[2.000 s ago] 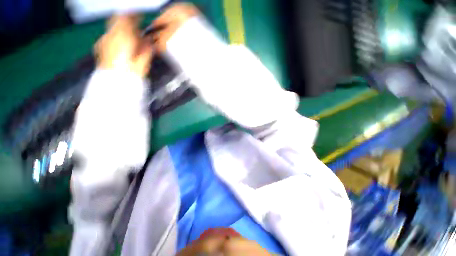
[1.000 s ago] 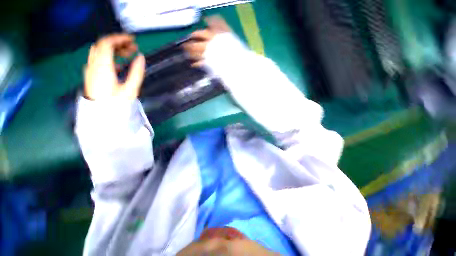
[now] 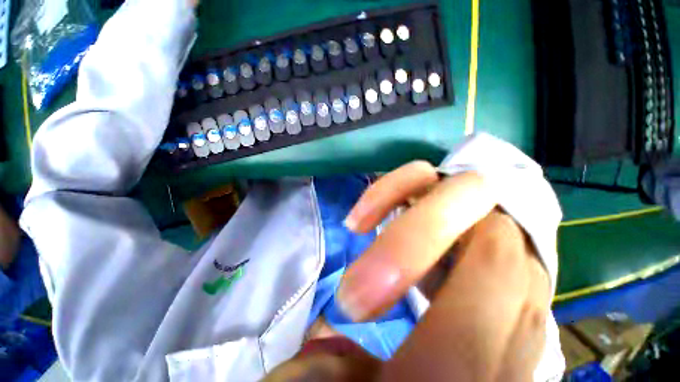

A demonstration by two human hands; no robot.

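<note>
A long black tray [image 3: 441,52] lies slightly tilted in view across the green bench. It holds two rows of dark grey oval housings [image 3: 307,125] with round whitish discs; many toward the left show blue tabs. My right hand [image 3: 455,261] is raised close to the camera, in front of my chest, clear of the tray. Its two visible fingertips are apart with nothing between them; its palm side is partly hidden. My left sleeve reaches over the tray's left end and hides part of it. My left hand is cut off by the top edge, with only a sliver of skin showing.
A large black case [image 3: 600,89] stands at right, beside a black tray with rows of small silvery parts [image 3: 656,74]. A clear bag with blue content [image 3: 63,60] lies at upper left. Cardboard boxes [image 3: 608,336] are at lower right, beyond the bench edge. Part of another person shows at far left.
My right hand has left the tray and come up close to the camera. My left hand has moved up and out of the picture. The white item at the top has left view.
</note>
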